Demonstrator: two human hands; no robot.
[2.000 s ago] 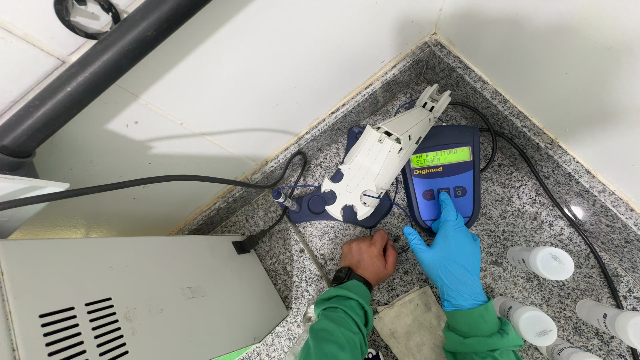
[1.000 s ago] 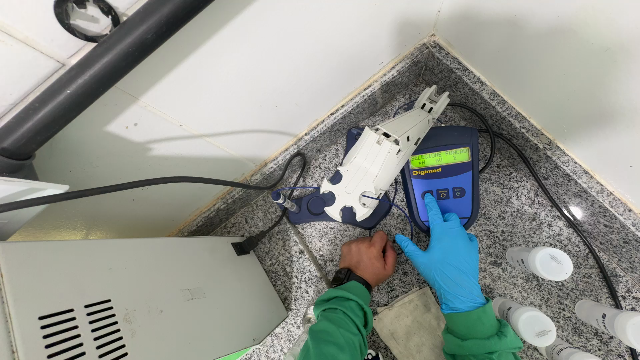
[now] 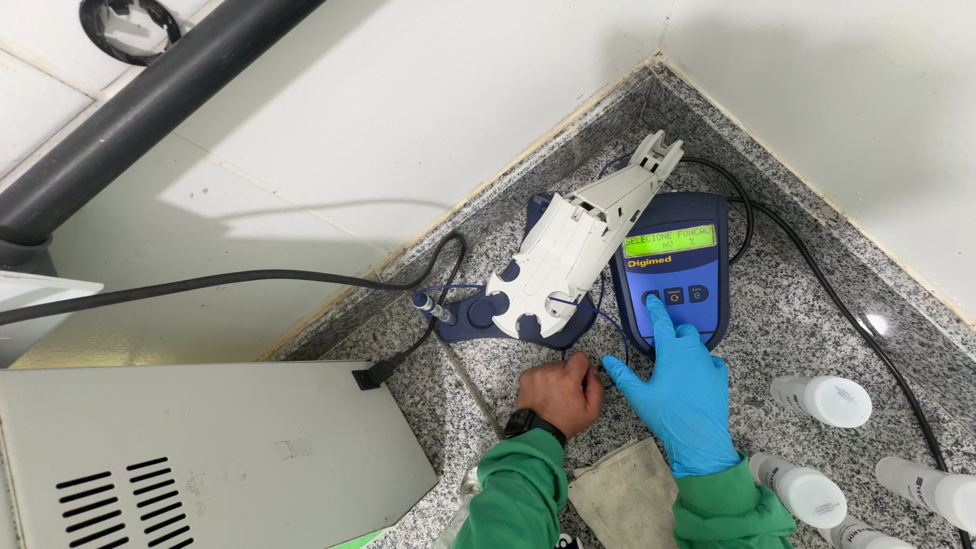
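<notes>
My right hand (image 3: 679, 389), in a blue glove, has its index finger on the left button of a blue Digimed bench meter (image 3: 671, 267) with a lit green display. Its other fingers are bent and hold nothing. Bare and curled, my left hand (image 3: 563, 393) rests by the lower edge of the electrode stand, a black watch on its wrist; whether it grips anything is hidden. The stand's white plastic arm (image 3: 576, 255) slants over its dark blue base (image 3: 476, 316). An electrode (image 3: 435, 306) with a thin blue cable is at the base's left end.
A grey vented metal housing (image 3: 229, 442) with a black plug fills the lower left. White-capped bottles (image 3: 839, 402) stand at the lower right on speckled granite. A folded cloth (image 3: 625, 496) lies between my sleeves. Black cables run along the walls, and a dark pipe (image 3: 152, 114) crosses the upper left.
My right index finger has moved from the middle button to the left one. The display text has changed. My left hand has stayed in place.
</notes>
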